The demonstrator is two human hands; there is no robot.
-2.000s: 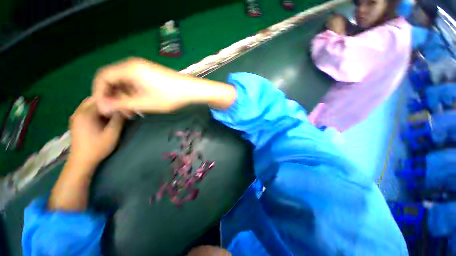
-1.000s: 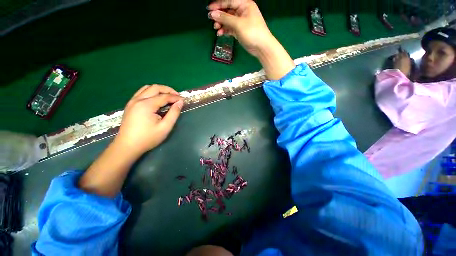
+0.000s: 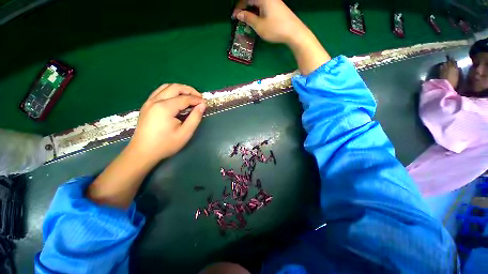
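A loose pile of tiny dark red side keys (image 3: 241, 187) lies on the dark green bench. My right hand (image 3: 267, 20) reaches over the belt, its fingertips at the upper end of a dark red phone housing with circuit board (image 3: 242, 45). Its thumb and fingers are bent together; whether they hold a key or grip the housing cannot be told. My left hand (image 3: 167, 122) is by the edge strip, left of the pile, thumb and forefinger close together. Anything between them is hidden.
The green belt (image 3: 139, 64) carries another phone housing at left (image 3: 46, 90) and several at upper right. A peeling white edge strip (image 3: 230, 97) divides belt from bench. Black frames (image 3: 10, 208) and a wrapped post (image 3: 21, 152) are at left. A person in pink (image 3: 455, 118) is at right.
The hands were together at the left two seconds ago and are now apart. Since one second ago, my right fingers have come closer to the phone housing. The view has shifted slightly.
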